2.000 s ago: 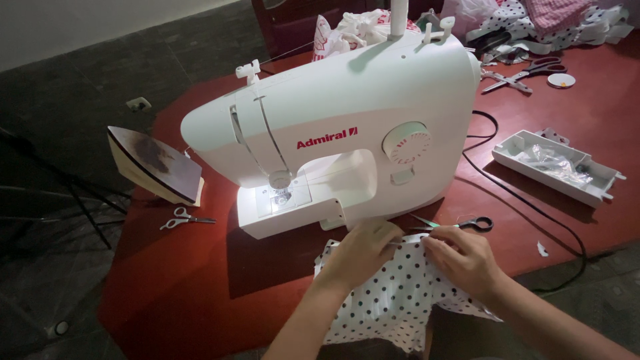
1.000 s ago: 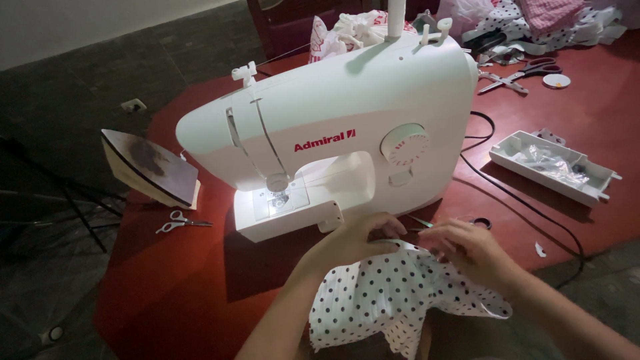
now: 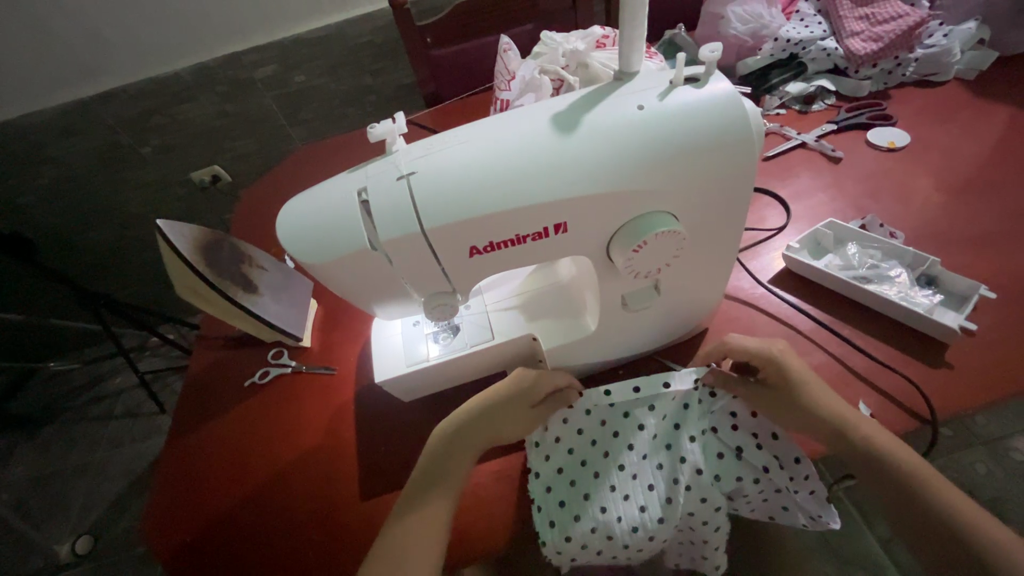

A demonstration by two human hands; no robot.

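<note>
White fabric with black polka dots [image 3: 624,472] hangs from both hands at the table's front edge, its upper edge folded into a band. My left hand [image 3: 528,404] pinches the band's left end, just below the free arm of a white Admiral sewing machine [image 3: 544,192]. Farther right, my right hand [image 3: 760,376] grips the same edge near a gathered part. A thin pointed metal tip [image 3: 668,364] shows behind the fabric, beside the machine's base; the rest of that tool is hidden. The machine's lamp lights its needle plate [image 3: 448,332].
An upright iron [image 3: 240,280] and small white-handled scissors [image 3: 290,368] are on the left. To the right lie a black cable [image 3: 840,344], a white accessory tray [image 3: 888,280] and dark-handled scissors [image 3: 832,128]. Fabric scraps [image 3: 872,40] and a plastic bag [image 3: 560,64] are at the back.
My hands, close together at the fabric's upper edge two seconds ago, are now farther apart. The edge between them is stretched out, and the band shows more fully.
</note>
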